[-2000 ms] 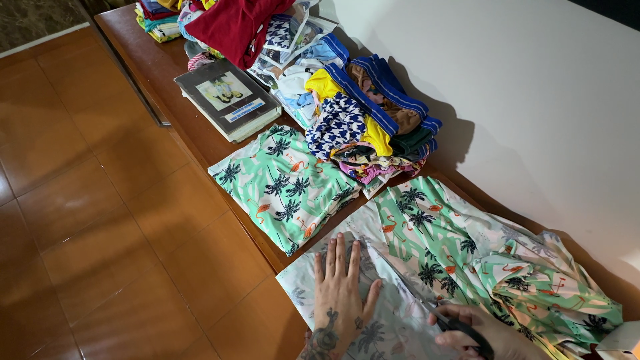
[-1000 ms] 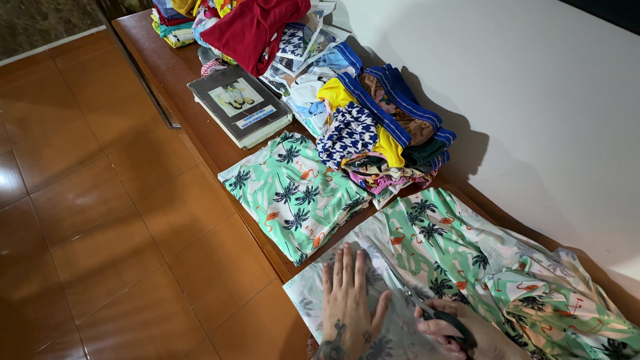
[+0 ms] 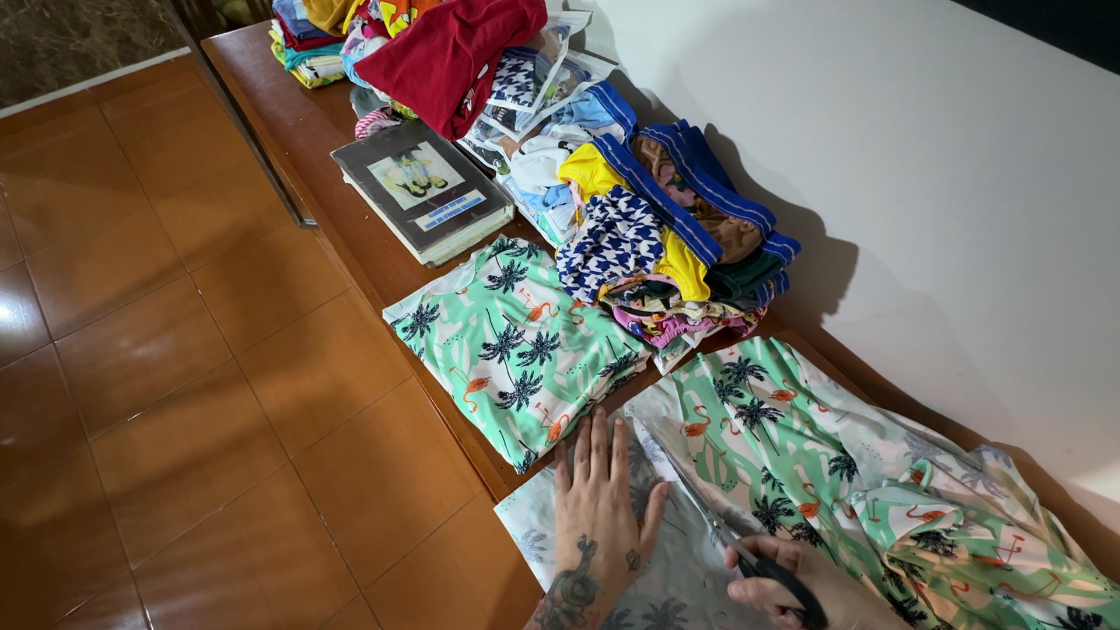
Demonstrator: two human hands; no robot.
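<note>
My left hand (image 3: 599, 499), tattooed on its back, lies flat with fingers spread on the pale reverse side of a palm-and-flamingo print fabric (image 3: 691, 525). To its right, my right hand (image 3: 787, 577) grips the black handles of a pair of scissors (image 3: 719, 525). The blades point up and left along an edge between the pale fabric and the green printed fabric (image 3: 814, 446). How far the blades are apart is hard to tell. Just beyond my left fingertips lies a folded piece of the same print (image 3: 516, 350).
A thick hardcover book (image 3: 424, 192) lies farther up the wooden bench (image 3: 306, 157). Beside it are a heap of patterned garments with blue waistbands (image 3: 665, 227), a red cloth (image 3: 455, 61) and folded clothes (image 3: 311, 44). A white wall (image 3: 945, 227) runs along the right; tiled floor (image 3: 201, 394) is at left.
My left hand has moved up the fabric, its fingertips now close to the folded piece. The scissors, still in my right hand, have advanced up and left along the fabric.
</note>
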